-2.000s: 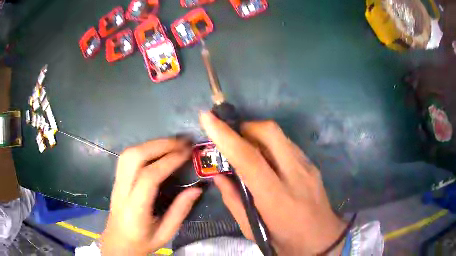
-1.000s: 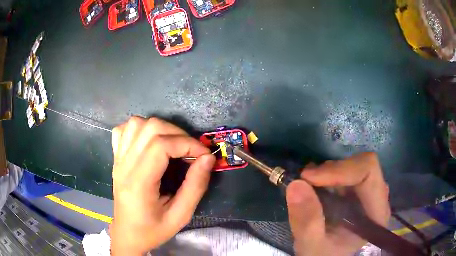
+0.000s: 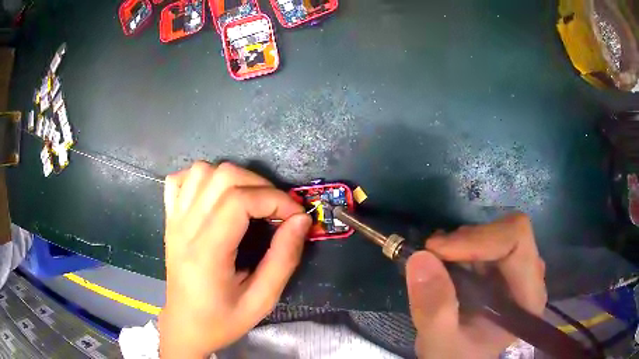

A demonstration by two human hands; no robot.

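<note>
A red device housing [image 3: 352, 212] lies open side up on the green mat, with a blue-and-black circuit board [image 3: 338, 198] inside and a small yellow-orange tab [image 3: 360, 195] beside its upper right corner. My left hand [image 3: 231, 245] pinches thin solder wire [image 3: 119, 164] between thumb and index finger at the housing's left side. The wire's end reaches over the board. My right hand [image 3: 476, 280] holds the soldering iron [image 3: 394, 245] by its black handle. Its tip is over the middle of the board, near the wire's end; exact contact cannot be told.
Several red housings [image 3: 183, 35] stand at the top left; the nearest [image 3: 225, 59] shows a larger silver-white area. A loose pile of small silver-white parts [image 3: 49, 126] lies left. A yellow holder with grey filling [image 3: 576, 49] is top right. A brown cardboard edge [image 3: 5, 77] is far left.
The iron has swung from pointing at the far housings down onto the board of the near housing. My left hand has brought the solder wire to it. The last second shows only a slight view shift.
</note>
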